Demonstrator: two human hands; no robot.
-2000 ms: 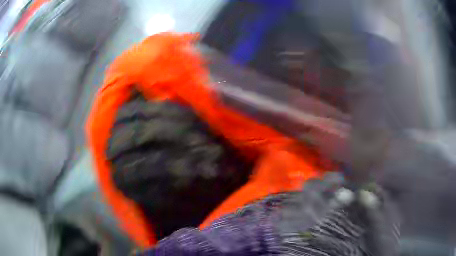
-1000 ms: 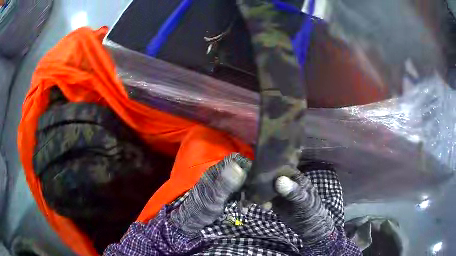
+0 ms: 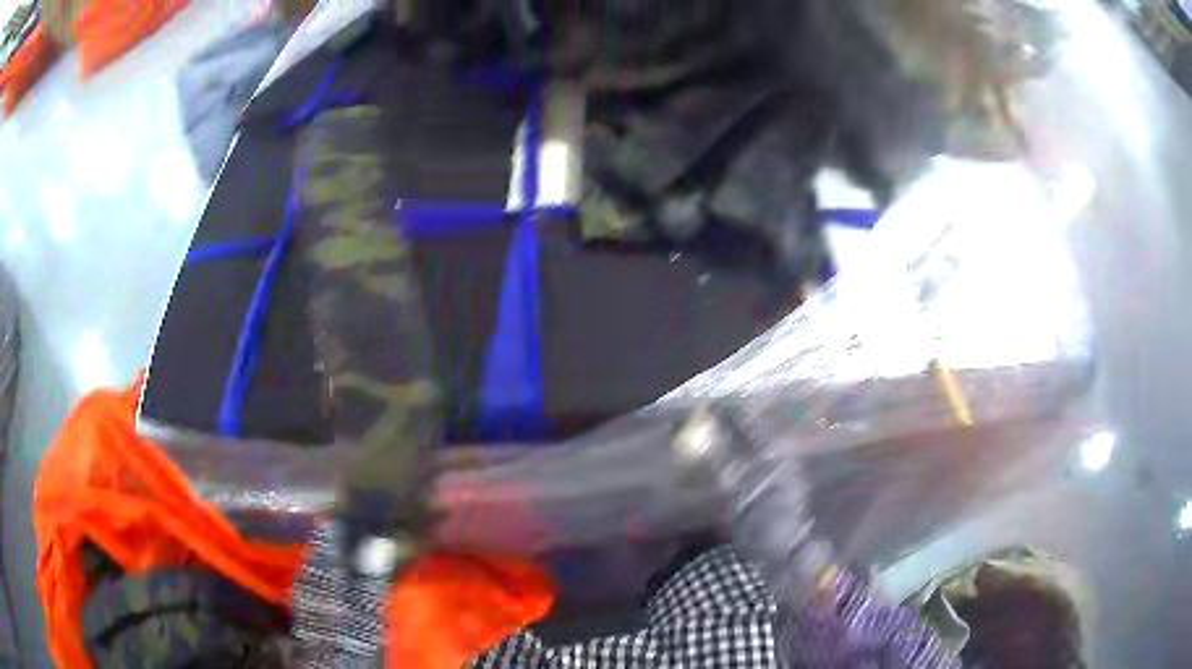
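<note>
A camouflage strap (image 3: 366, 301) lies lengthwise over the left part of the black stack (image 3: 614, 340), its near end at the stack's front edge. My left hand (image 3: 350, 588), in a grey striped knit glove, holds that near end, thumb on top. My right hand (image 3: 745, 490), gloved and blurred, is apart from the strap over the film-wrapped front edge; nothing shows in it, and its fingers are too blurred to read fully. A dark camouflage strap pile (image 3: 719, 170) lies at the far side of the stack, blurred.
The orange sack (image 3: 105, 457) with camouflage pieces hangs at the lower left. Blue tie strips (image 3: 516, 327) cross the stack. Shiny film (image 3: 915, 301) and a yellow stick-like item (image 3: 954, 395) are at right. A khaki sack (image 3: 1007, 608) stands lower right.
The view has swung, bringing the strap pile into sight. The strap, held by both hands a second ago, is now left in the view with only my left hand on it; my right hand has come away.
</note>
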